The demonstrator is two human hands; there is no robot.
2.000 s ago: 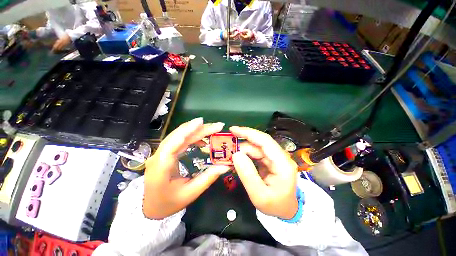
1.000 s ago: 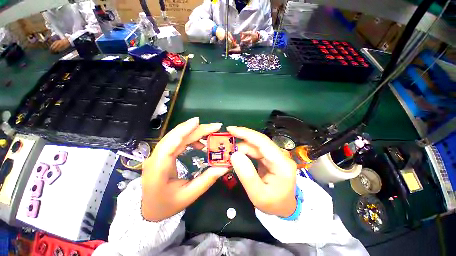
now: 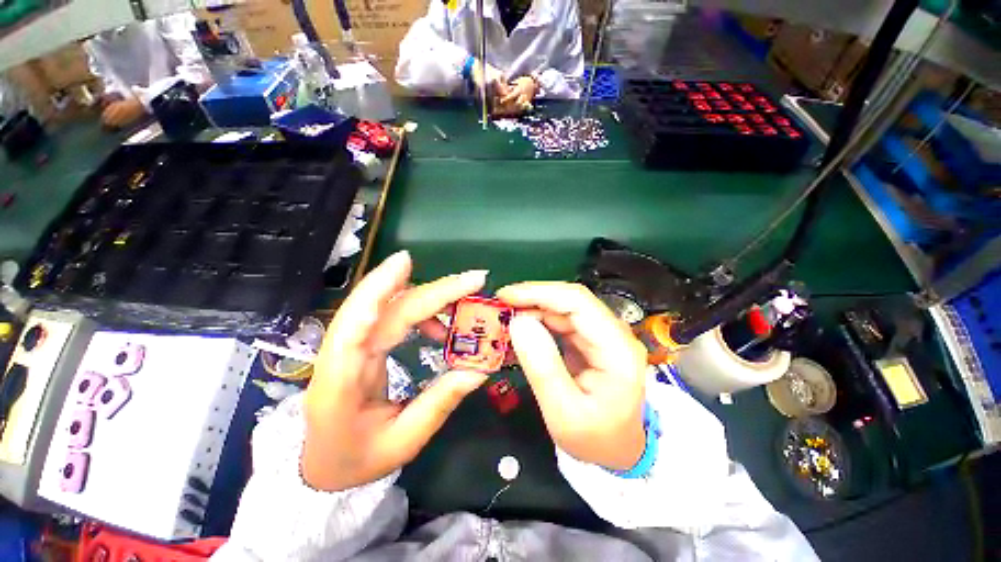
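A red housing (image 3: pixel 479 334) is held up above the green mat, its open side with small internal parts facing me. It is tilted slightly. My left hand (image 3: pixel 379 379) grips its left side, with fingers at the top edge and thumb at the bottom corner. My right hand (image 3: pixel 576 373) holds its right side between thumb and fingers. A small red part (image 3: pixel 503 396) lies on the mat below the housing. A white round disc (image 3: pixel 508 468) with a thin lead lies nearer me.
A large black compartment tray (image 3: pixel 187 220) is at left, above a white box (image 3: pixel 143 428) with pink frames (image 3: pixel 81 427). A black stand with an orange sleeve (image 3: pixel 659 338), a white roll (image 3: pixel 719 366) and small parts dishes (image 3: pixel 812 456) are at right. A person (image 3: pixel 499 55) works opposite.
The red housing has tilted and shifted slightly left in my hands. My left fingers have spread more. The opposite person's hands have come together.
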